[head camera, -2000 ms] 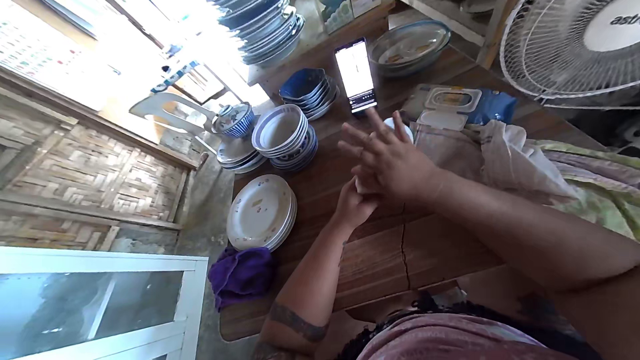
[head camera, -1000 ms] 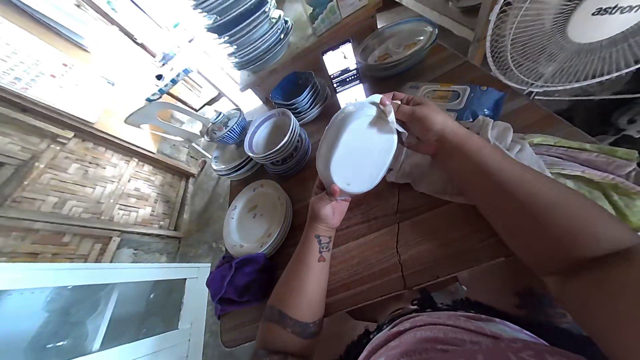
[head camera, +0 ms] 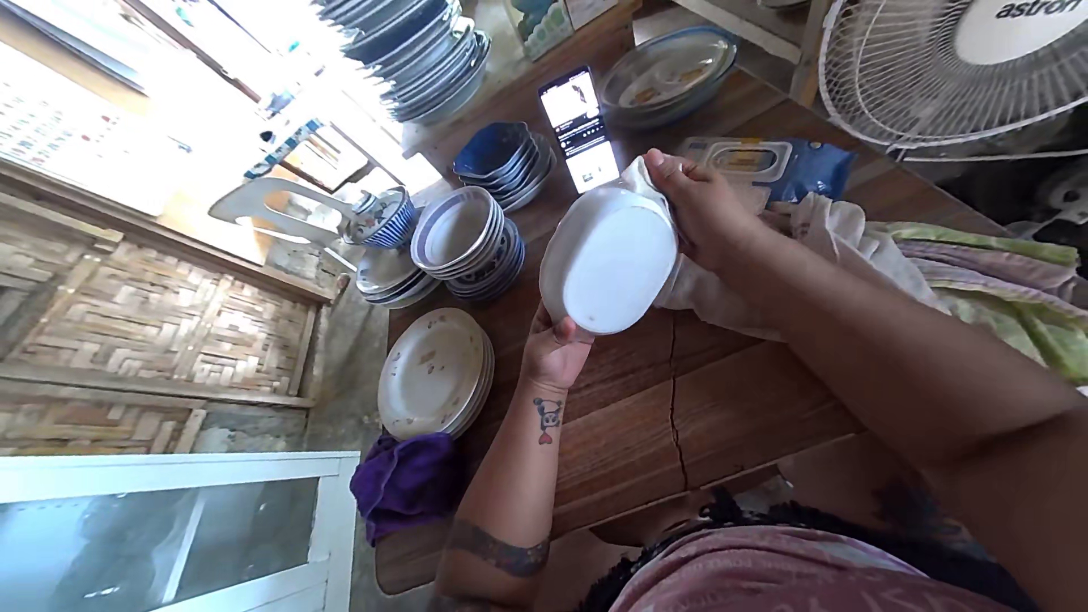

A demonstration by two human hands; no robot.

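A white oval dish (head camera: 620,263) is held up over the wooden table, tilted with its broad pale face towards me. My left hand (head camera: 557,348) grips its lower end, thumb on the near edge and the other fingers mostly hidden behind. At the upper right end, my right hand (head camera: 693,204) pinches a white wipe or thin cloth (head camera: 642,183) against the rim. Just beyond the dish lies a lit phone (head camera: 582,127). A pack of wet wipes (head camera: 748,161) is behind my right hand, and a pale cloth (head camera: 722,293) lies beneath my right forearm.
Stacked plates (head camera: 429,374), bowls (head camera: 459,234) and blue bowls (head camera: 501,161) line the table's left side, beside a purple cloth (head camera: 408,480). Glass dishes (head camera: 671,76) stand at the back. A white fan (head camera: 935,68) is at right, and a tall plate stack (head camera: 416,51) at upper left.
Two seconds ago my hands were close together, with the oval dish not visible. One second ago they held it up; since then its visible face has tilted, and both hands remain at its ends.
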